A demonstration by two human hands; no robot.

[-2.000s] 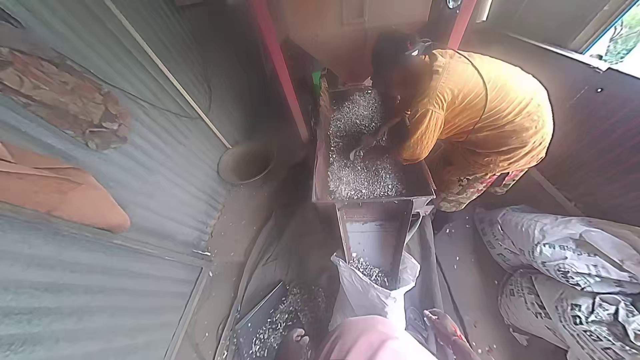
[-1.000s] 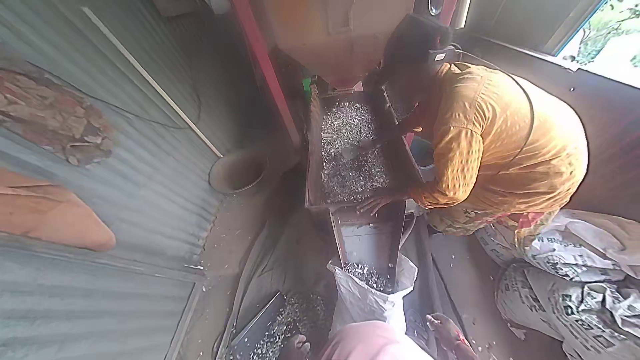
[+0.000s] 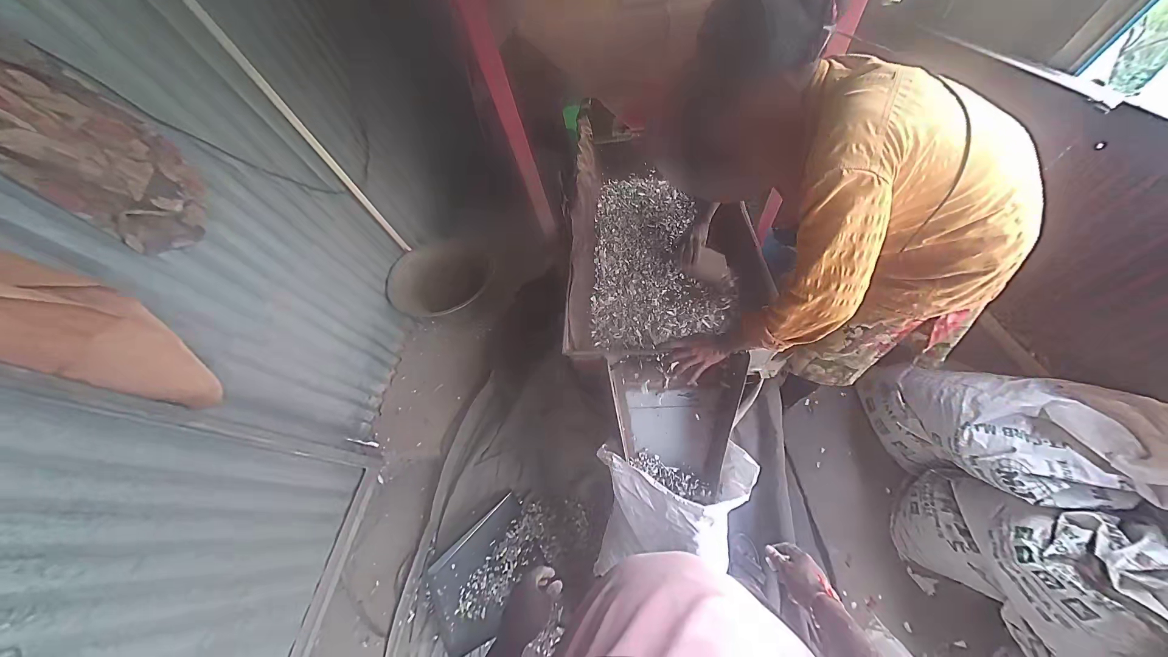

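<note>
Neither my left hand nor my right hand shows; pink cloth (image 3: 680,607) covers my legs, with a bare foot on each side. Before me, a white sack (image 3: 662,525) is open under the lower end of a sloping chute (image 3: 671,420). Pale shredded pieces (image 3: 675,474) lie at the sack's mouth. The chute leads down from a long tray (image 3: 579,274) holding many pale and dark shreds (image 3: 652,246). A person in a yellow top (image 3: 912,182) leans over the tray from the right, one hand among the shreds, the other at the top of the chute.
Filled, printed sacks (image 3: 1022,438) lie at the right. A dark flat pan (image 3: 479,566) with scattered shreds is on the floor sheet at lower left. A round basin (image 3: 438,278) stands by the corrugated metal wall (image 3: 274,274). Red posts (image 3: 511,119) flank the tray's far end.
The person in yellow has one hand at the top of the chute, where none was two seconds ago. The other hand still works in the shreds.
</note>
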